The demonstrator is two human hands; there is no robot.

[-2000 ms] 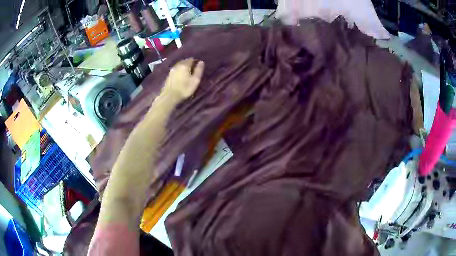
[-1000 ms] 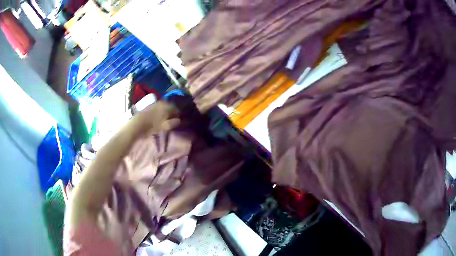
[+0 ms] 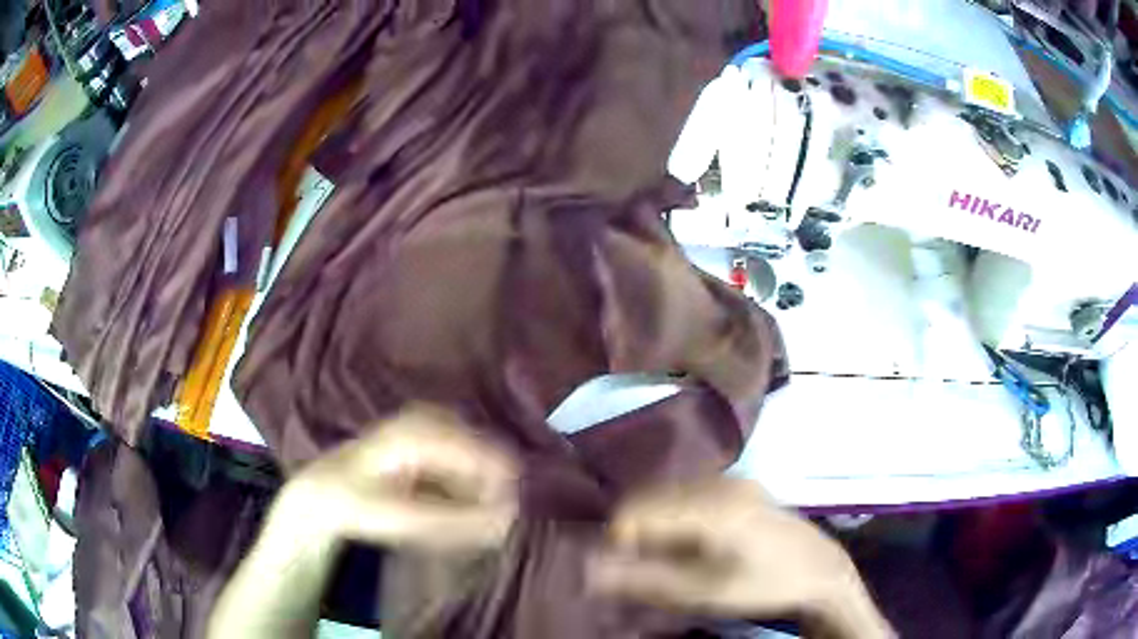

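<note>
Brown-purple garment cloth (image 3: 437,293) lies in a large gathered heap over the left and middle of the white table. Part of it hangs over the front edge between my hands. My left hand (image 3: 418,481) is at the table's front edge, blurred, with fingers bent at the cloth. My right hand (image 3: 699,556) is to its right, also blurred, close to the hanging cloth. Blur hides whether either hand grips it. The white sewing machine (image 3: 899,187) with pink "HIKARI" lettering stands at the right. The cloth's right end lies beside its needle area.
A yellow-orange strip (image 3: 215,362) lies between cloth layers at the left. A pink holder (image 3: 795,35) stands on the machine top. Snips with blue handles (image 3: 1026,395) lie under the machine's right end. A blue crate (image 3: 31,437) is at the far left.
The view has swung back right to the machine. My left hand has moved from the cloth low at the left to the table's front edge, and my right hand has come into view.
</note>
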